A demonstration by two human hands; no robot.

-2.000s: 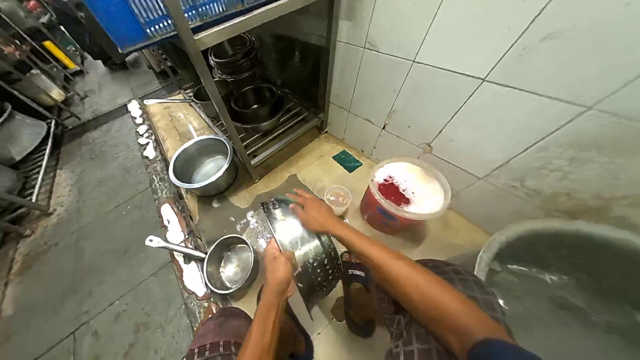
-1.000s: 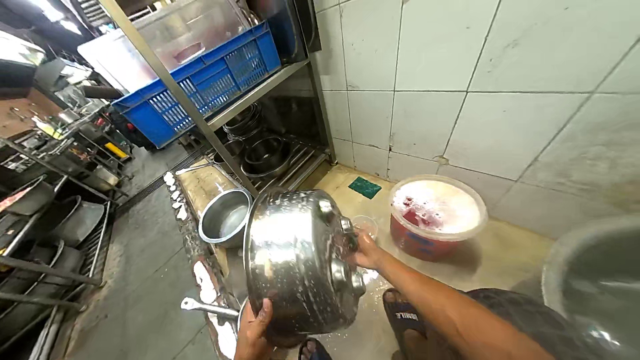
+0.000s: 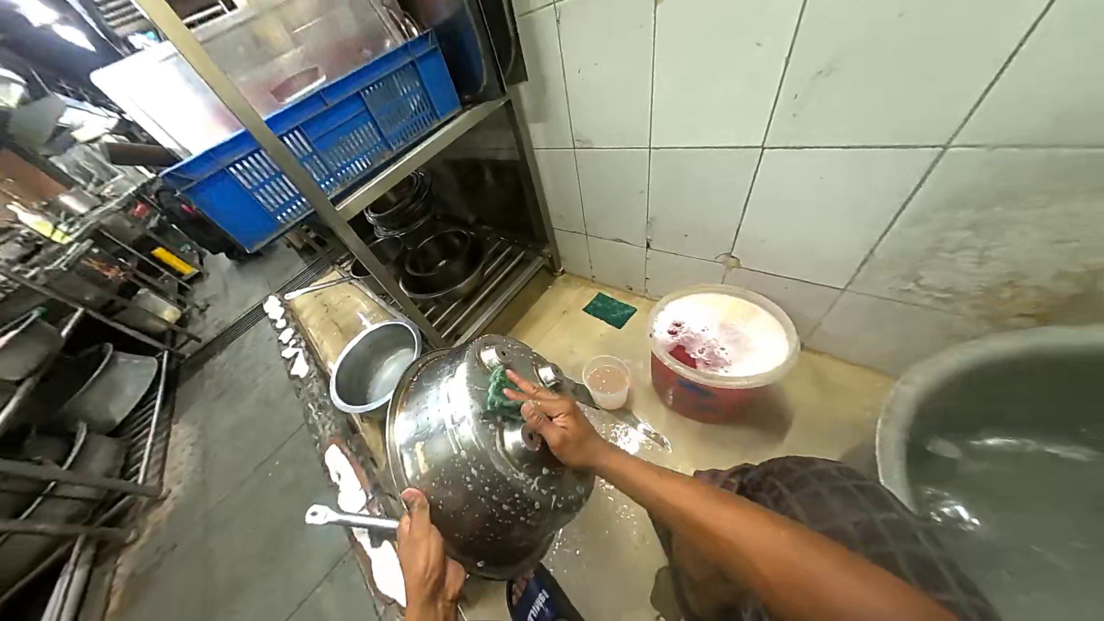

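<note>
A large round stainless steel pot, wet with suds and tilted on its side, fills the lower middle of the head view. My left hand grips its lower left rim, thumb on the outside. My right hand presses a green scouring pad against the metal beside its round fittings. Behind the pot, a small clear cup of cloudy liquid stands on the floor. To its right is a red tub topped with white foam. A second green pad lies flat near the wall.
A metal bowl sits left of the pot, and a pan handle sticks out below it. Behind stands a steel rack with a blue crate and stacked pans. A large grey basin of water is at the right.
The pot was turned with its fittings toward my right hand. That hand has moved from the pot's right side onto its face, where the green pad now shows. The view has shifted.
</note>
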